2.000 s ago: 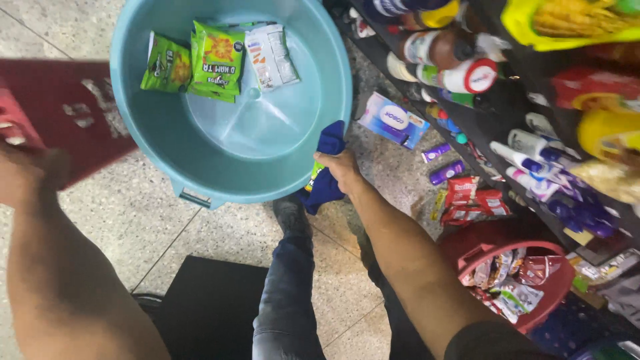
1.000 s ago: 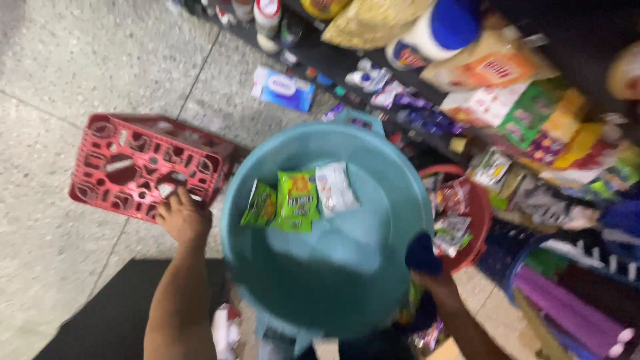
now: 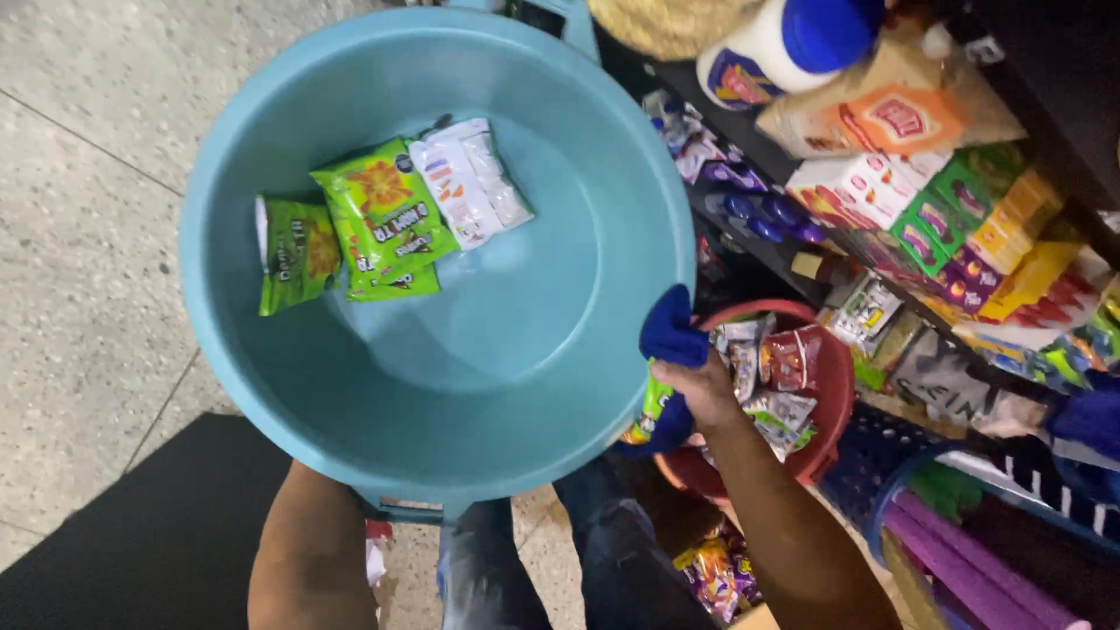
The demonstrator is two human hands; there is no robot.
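A large light-blue plastic tub [image 3: 560, 350] stands before me. Inside, to the left, lie several green snack packets [image 3: 385, 210] and a white packet [image 3: 468, 184]. My right hand [image 3: 700, 385] is at the tub's right rim, closed around a blue cloth [image 3: 672, 328] and a small green packet [image 3: 652, 402]. Of my left arm only the forearm shows, at the lower left; the hand is hidden behind or under the tub's near edge, so what it touches cannot be seen.
A red tub [image 3: 827, 420] of snack packets stands right of the blue one, with a blue perforated basket [image 3: 862, 455] beyond it. Stocked shelves with a white blue-lidded jar [image 3: 752, 61] run along the right. A black object [image 3: 157, 525] is at the lower left.
My left hand was on a red plastic crate to the left; the crate is now out of view and the hand is hidden at the tub. My right hand still holds the blue cloth. The view has shifted.
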